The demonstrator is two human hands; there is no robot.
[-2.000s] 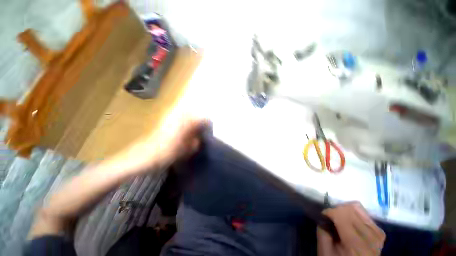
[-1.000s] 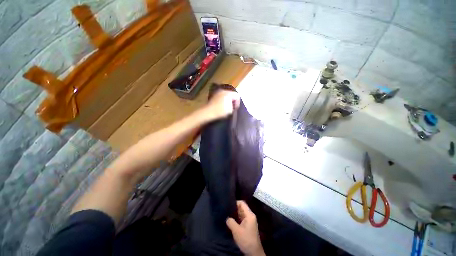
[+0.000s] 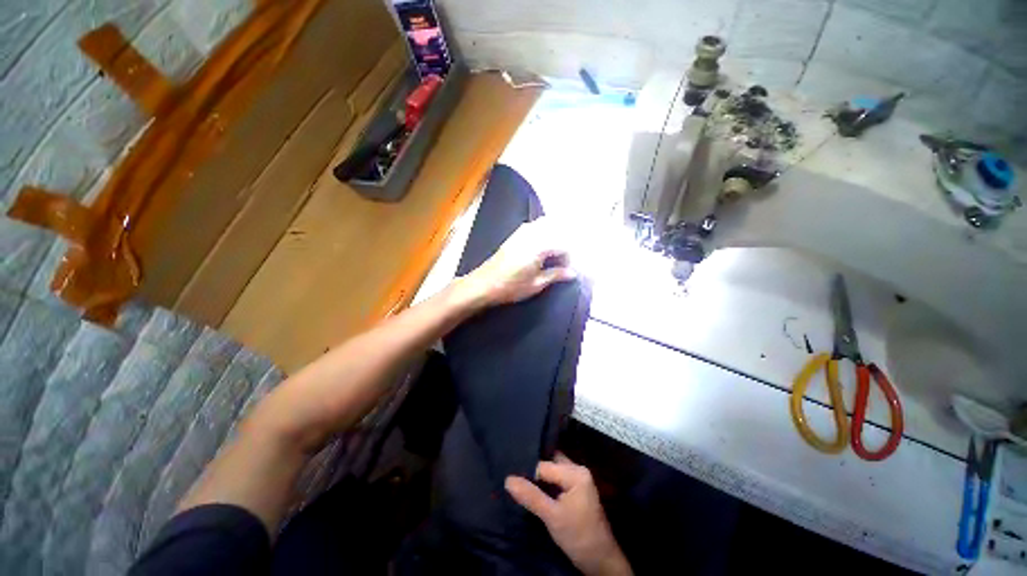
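Note:
A long dark garment piece [image 3: 512, 366] lies from the white table's front left down across the lap, matt dark side up, its rounded far end on the table. My left hand [image 3: 524, 270] is on its right edge near the far end, fingers curled at the edge. My right hand [image 3: 566, 506] pinches the same edge lower down, over the lap. The lit presser foot and needle area [image 3: 681, 264] of the sewing machine [image 3: 833, 214] is to the right of my left hand, apart from the piece.
Shears with yellow and red handles [image 3: 847, 388] lie on the table at right, with light blue snips [image 3: 974, 501] beyond. A grey tool tray [image 3: 405, 146] and a lit phone [image 3: 423, 39] stand on the cardboard extension [image 3: 304, 242]. A padded wall is behind.
The piece has turned from showing a glossy brown side at right to lying flatter with its dark side up. My left hand has moved slightly down in the picture and nearer the piece's right edge.

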